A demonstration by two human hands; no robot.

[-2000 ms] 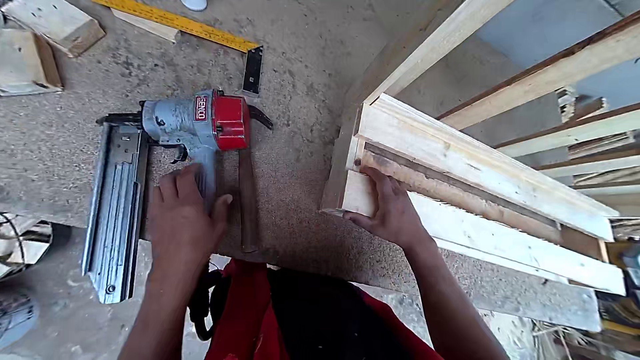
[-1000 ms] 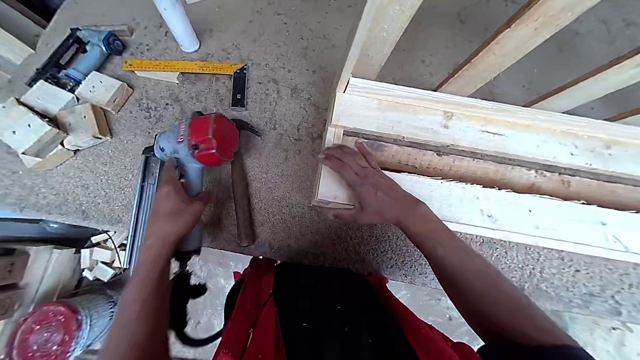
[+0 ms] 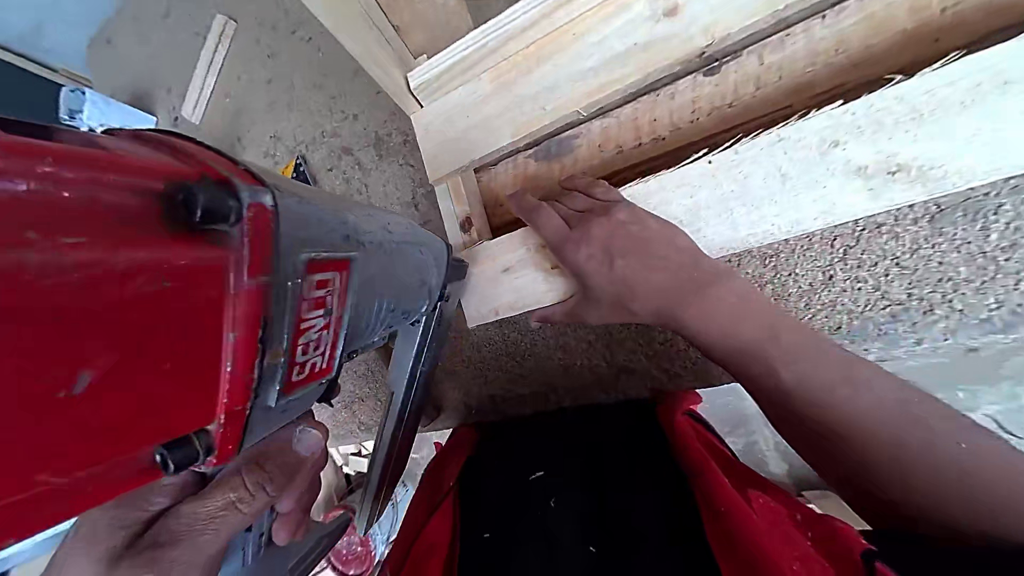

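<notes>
My left hand (image 3: 232, 496) grips the handle of a red and grey Senco pneumatic nailer (image 3: 352, 280), which fills the left of the view. The tool's nose is close to the end of a pale wooden board (image 3: 512, 276). My right hand (image 3: 612, 260) lies over that board near its end, thumb at the near edge and fingers reaching across to the brown inner board (image 3: 720, 104). A short wooden end piece (image 3: 468, 210) sits beside the inner board. Whether the nose touches the wood cannot be told.
Beyond the inner board runs another pale board (image 3: 560, 88), part of a wooden frame on the rough work surface (image 3: 896, 264). A wood strip (image 3: 210, 68) lies at the upper left. Part of a yellow and black square (image 3: 298, 170) shows behind the nailer.
My left hand has lifted the nailer from the work surface and brought it to the frame's corner, close to the camera. My right hand stays on the frame's end. The view has moved closer.
</notes>
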